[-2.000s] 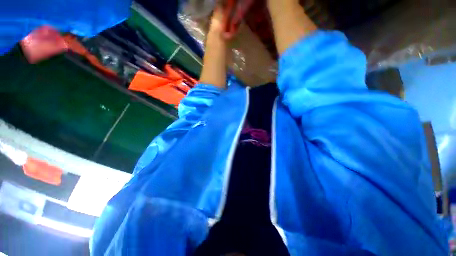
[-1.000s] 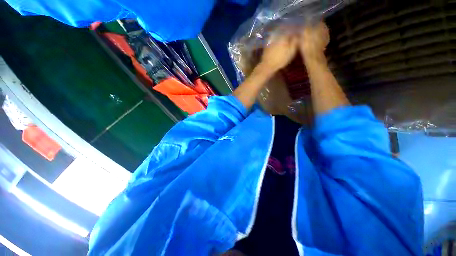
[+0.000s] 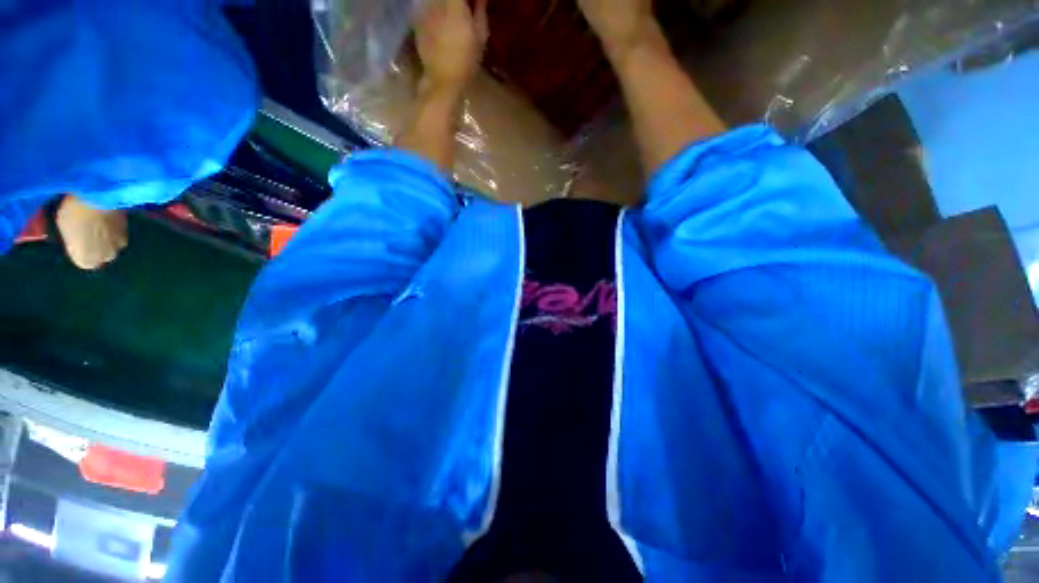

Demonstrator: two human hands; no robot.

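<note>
Dark red bubble bags (image 3: 553, 63) lie inside the open carton (image 3: 518, 146) at the top centre, between my hands. Clear wrinkled liner film (image 3: 365, 57) hangs over the carton's rim. My left hand (image 3: 448, 43) is at the left side of the red bags, partly cut off by the top edge. My right hand (image 3: 619, 21) is at their right side, its fingers cut off by the top edge. Whether either hand grips a bag cannot be told.
A green-topped bench (image 3: 137, 302) runs along the left, with shiny dark items and an orange-red piece (image 3: 283, 237). Another person's blue sleeve (image 3: 114, 103) and hand (image 3: 91, 233) reach over it. Brown boxes (image 3: 980, 296) stand on the blue floor at right.
My hands have moved apart, left and up in the view, with the red bags now visible between them. Another person's hand has appeared over the bench. The view has shifted.
</note>
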